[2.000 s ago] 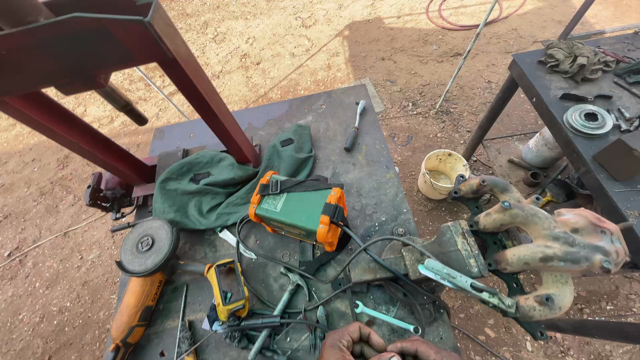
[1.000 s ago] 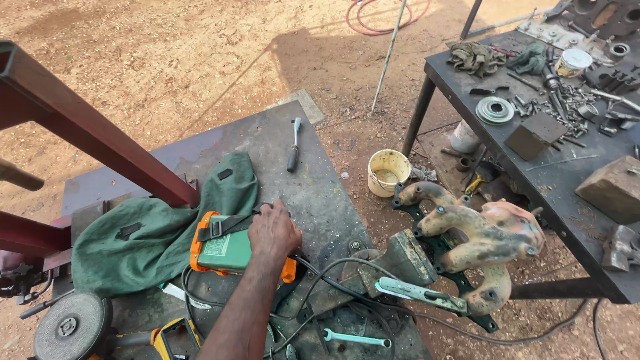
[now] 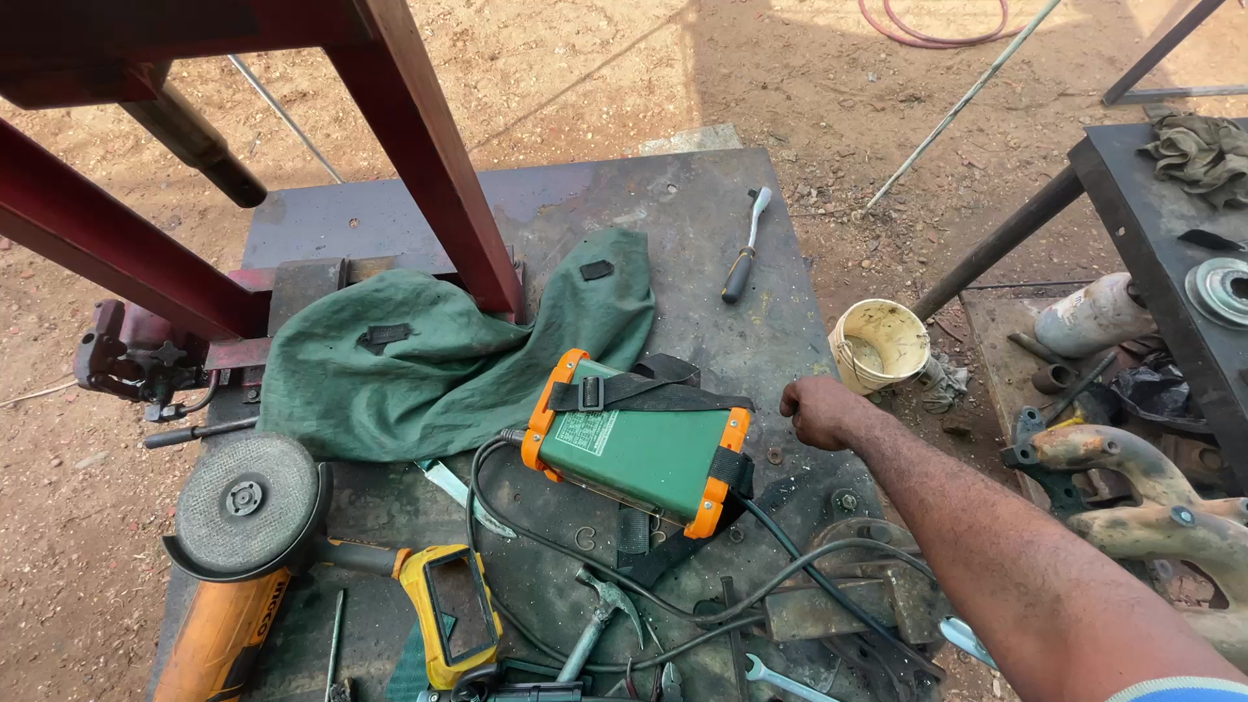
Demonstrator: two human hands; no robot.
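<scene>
My right hand point(image 3: 821, 411) hovers at the right edge of the steel table, its fingers curled, just right of a green and orange portable welding machine point(image 3: 639, 439) with a black strap. No object shows in the hand, though its palm side is hidden. My left hand is out of the picture. Behind the machine lies a green cloth garment point(image 3: 419, 366). A ratchet wrench point(image 3: 749, 244) rests farther back. An INGCO angle grinder point(image 3: 234, 585), a yellow-framed lens piece point(image 3: 450, 614), a claw hammer point(image 3: 597, 619) and a wrench point(image 3: 785, 681) are at the near side.
A red steel press frame point(image 3: 429, 146) stands at the back left. Cables loop over a bench vise point(image 3: 848, 595). An exhaust manifold point(image 3: 1141, 487) is at the right, a dirty bucket point(image 3: 880, 343) beyond my hand. A second table point(image 3: 1150, 224) holds a rag and metal parts.
My right hand has come off the welding machine, where it rested a second ago, and moved right of it. Two seconds ago both hands were at the near edge. The view has shifted.
</scene>
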